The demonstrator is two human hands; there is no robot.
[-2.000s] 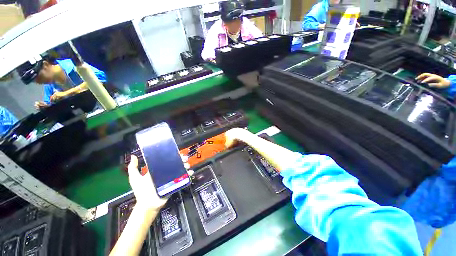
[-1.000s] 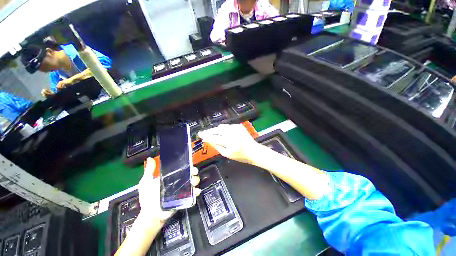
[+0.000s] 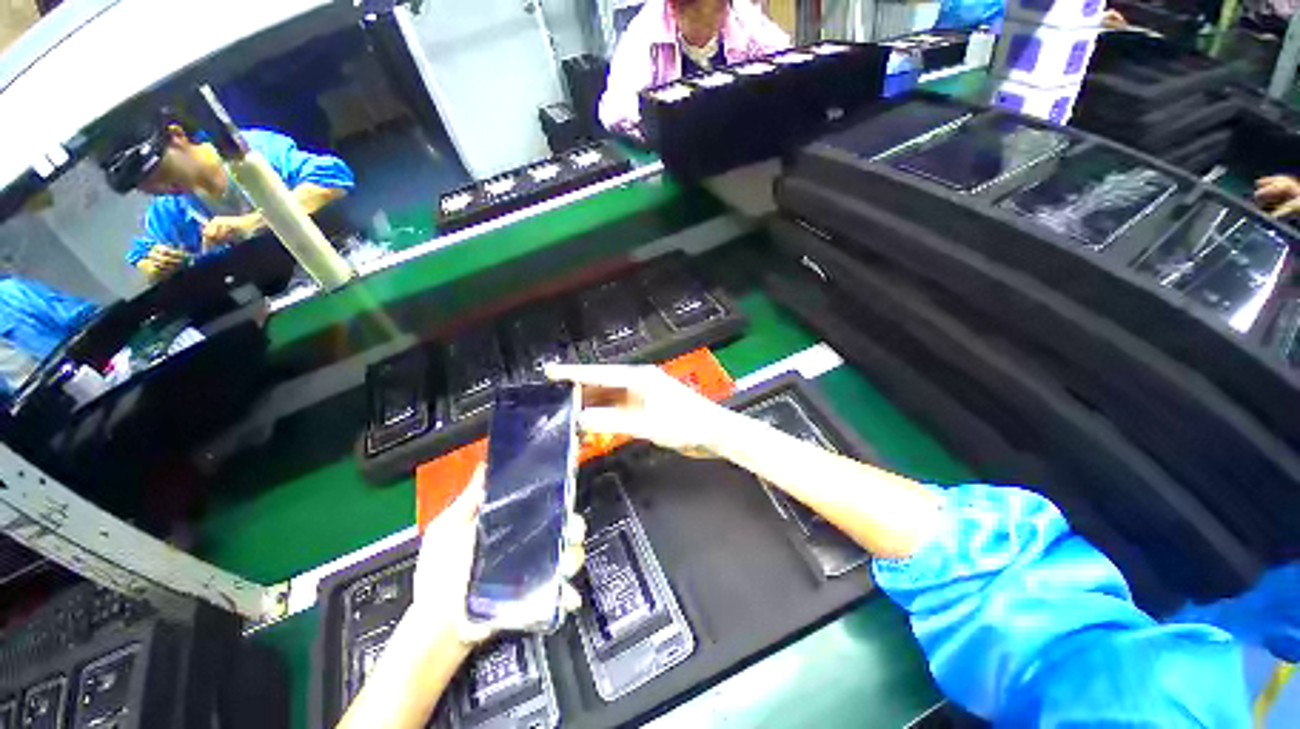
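My left hand (image 3: 454, 558) holds a smartphone (image 3: 523, 499) upright in the palm, its dark glossy screen facing me. My right hand (image 3: 627, 403) is at the phone's top right edge, fingertips pinched together there. Whether a small piece is between them is too small to tell. Behind the phone lies the orange mat (image 3: 451, 481), partly hidden by the hands. Under the hands is the near foam tray (image 3: 720, 548), with clear covers (image 3: 627, 605) in its pockets.
A rear foam tray (image 3: 549, 349) lies behind the orange mat. A tall stack of foam trays (image 3: 998, 313) stands at right, another stack (image 3: 129, 669) at lower left. A metal upright (image 3: 129, 534) is at left. People sit across the bench and at far left.
The phone has come down and slightly right; its screen, lit two seconds ago, is dark now. My right hand has moved from the orange mat to the phone's top edge.
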